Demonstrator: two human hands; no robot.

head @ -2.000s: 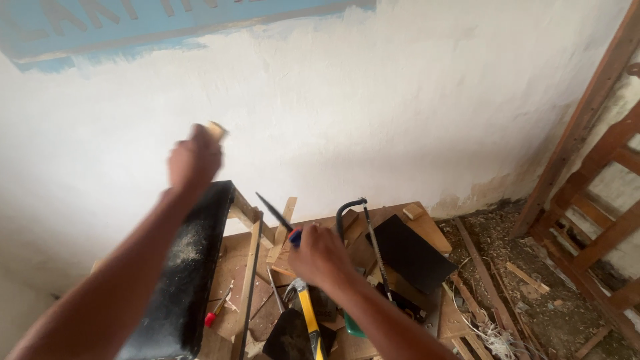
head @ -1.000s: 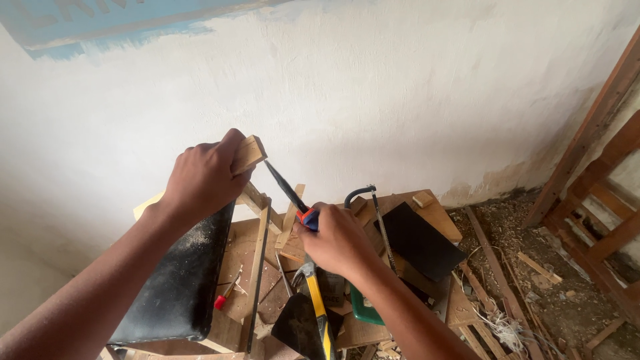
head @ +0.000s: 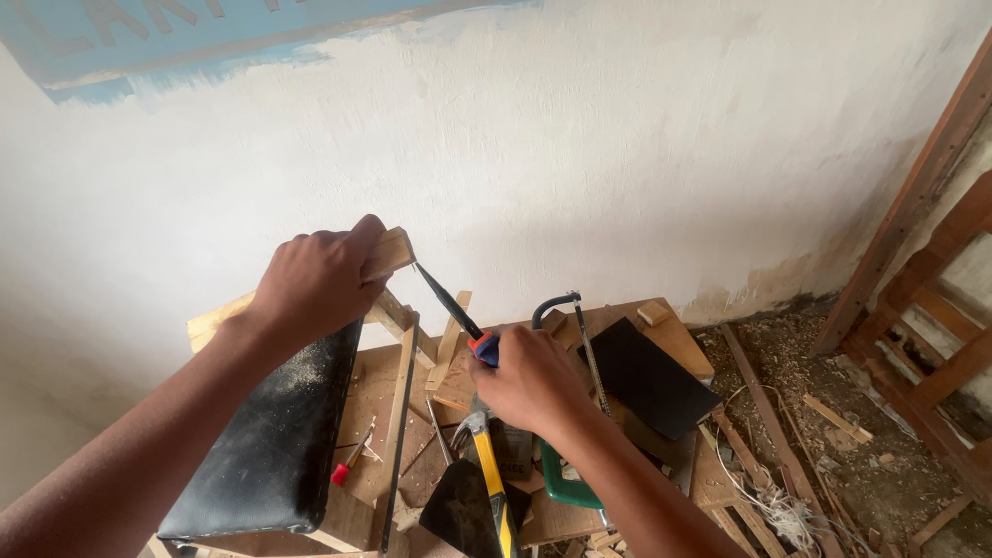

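Note:
My left hand (head: 318, 279) grips a wooden piece (head: 390, 254), whose squared end sticks out past the fingers above a black padded seat (head: 263, 449) dusted with sawdust. In my right hand (head: 527, 376) is the red-and-blue handle of a slim dark file-like tool (head: 449, 302). Its tip points up and left and meets, or nearly meets, the lower corner of the wood; contact is hard to tell. Below my right hand lie a claw hammer (head: 488, 465) with a yellow and black handle and a green-handled hacksaw (head: 570, 484), partly hidden by my forearm.
On the wooden bench (head: 690, 345) are a black sheet (head: 655, 380), a small wood block (head: 652, 312), a red-handled screwdriver (head: 341, 473) and several offcuts. A white wall (head: 542, 170) rises behind. Wood shavings, strips and a tangle of string (head: 787, 504) cover the floor at right, beside a wooden frame (head: 930, 310).
Two seconds ago my hands were apart, the left one higher with the wood; since then the wood and the tool's tip have come together. Over the last second both have stayed nearly in place.

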